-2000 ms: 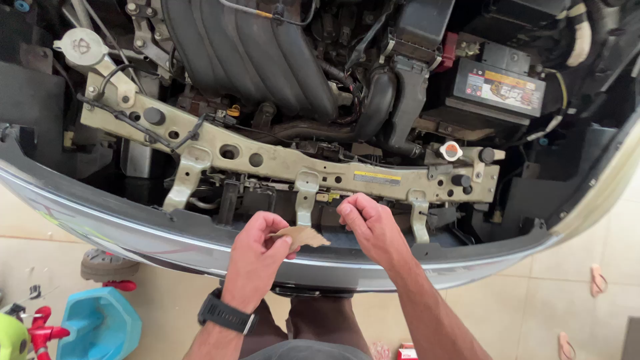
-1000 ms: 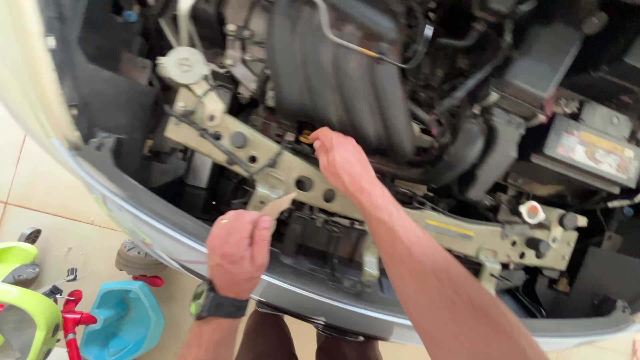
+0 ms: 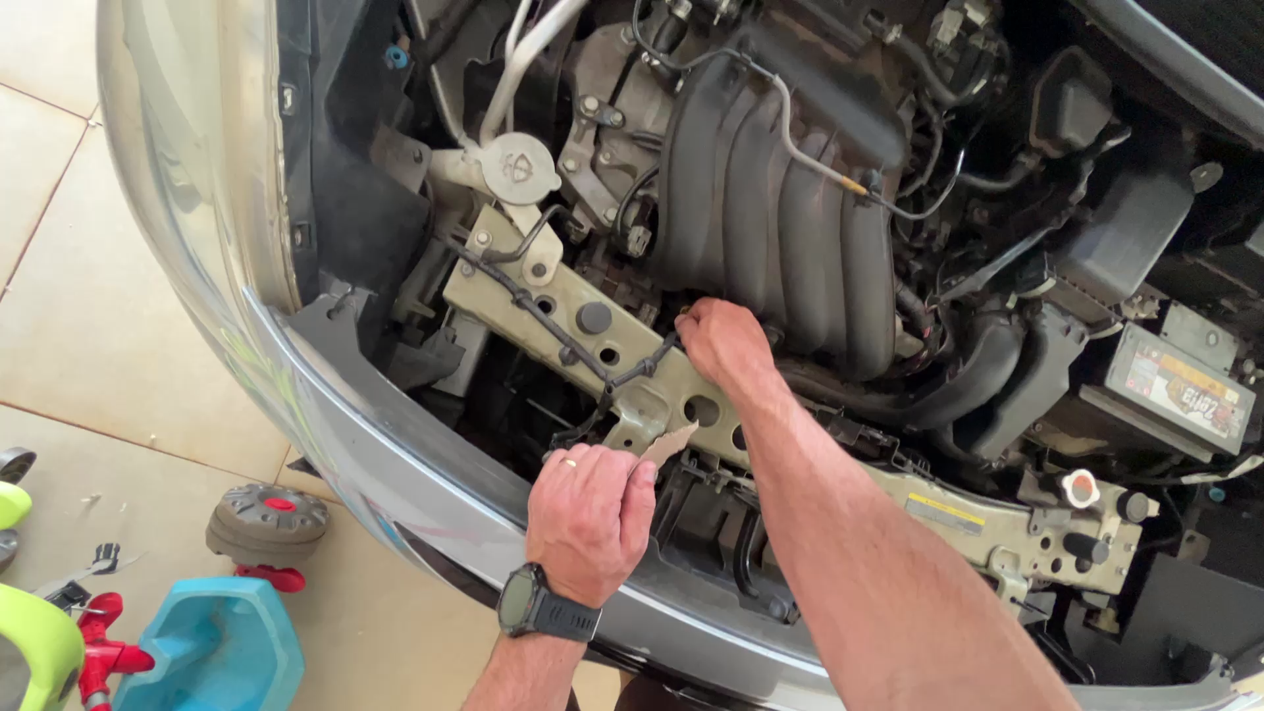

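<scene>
My left hand [image 3: 591,518], with a watch on the wrist, is closed on a torn piece of brown cardboard or paper [image 3: 669,444] over the car's front edge. My right hand [image 3: 724,341] reaches past the metal radiator support beam [image 3: 869,484] to the lower edge of the black ribbed intake manifold [image 3: 780,217]. Its fingertips are bent down around something small that they mostly hide, so its grip cannot be told. A black cable [image 3: 538,311] runs along the beam beside it.
The white washer cap [image 3: 519,168] lies left of the manifold, the radiator cap [image 3: 1080,488] and car battery [image 3: 1175,390] at the right. The silver bumper [image 3: 365,434] curves in front. On the tiled floor are a blue plastic tub [image 3: 212,652] and a toy wheel [image 3: 267,524].
My right hand has moved from above the front edge, near the left hand, to the manifold's lower edge, where a yellow part showed. My left hand still holds the brown piece. The view has shifted.
</scene>
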